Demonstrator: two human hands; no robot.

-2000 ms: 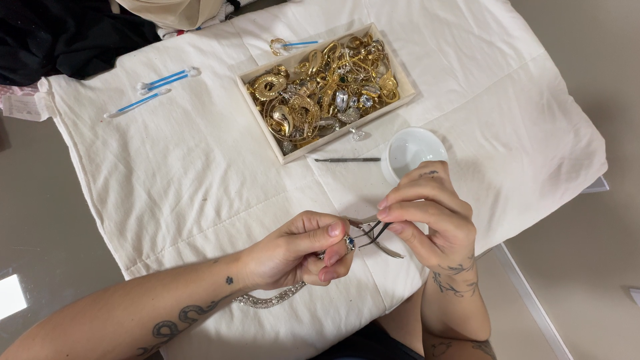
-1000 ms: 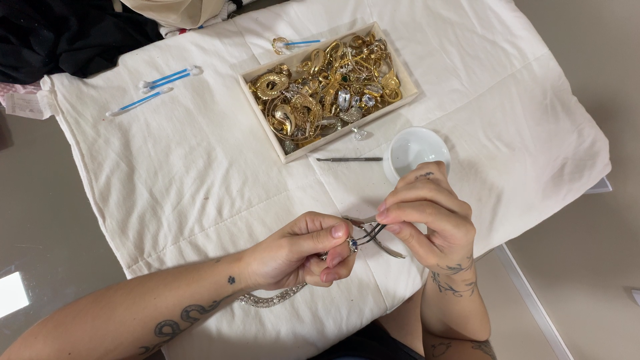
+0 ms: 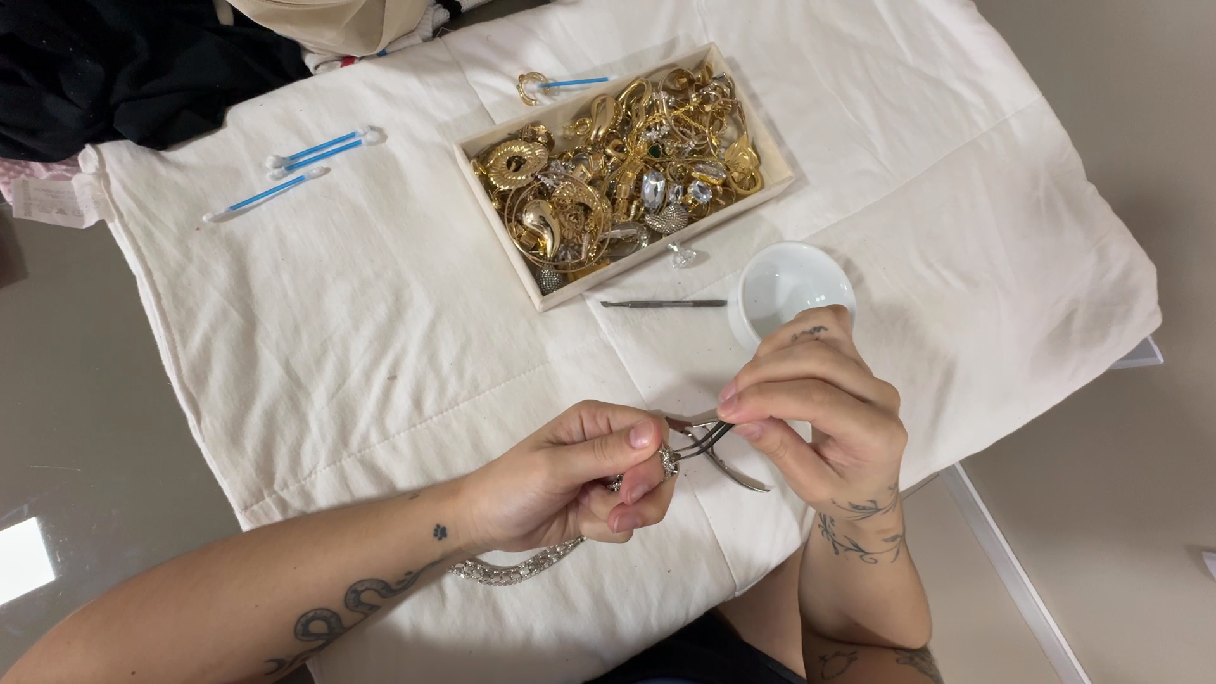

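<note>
Pinched in my left hand point(image 3: 594, 475) is part of a silver rhinestone jewelry piece point(image 3: 669, 463); a sparkling chain point(image 3: 518, 570) shows on the cloth below my wrist, and whether they join is hidden. My right hand point(image 3: 822, 408) grips dark metal tweezers point(image 3: 708, 439) between thumb and fingers, their tips at the piece. Behind the tweezers lies a metal hand tool with curved handles point(image 3: 741, 475), partly covered by my fingers. A small white bowl point(image 3: 746, 309) stands just beyond my right hand.
A pale tray point(image 3: 627, 269) full of gold and silver jewelry sits ahead. Near it are a metal pick point(image 3: 665, 304), a clear stone piece point(image 3: 681, 255) and a gold ring-shaped piece point(image 3: 530, 88) with a cotton swab point(image 3: 575, 83). More swabs point(image 3: 275, 190) lie left on the white cloth point(image 3: 332, 361).
The jewelry piece has turned in my left fingers: the dark blue stone seen earlier at the tweezers' tips no longer shows. Both hands have stayed nearly in place.
</note>
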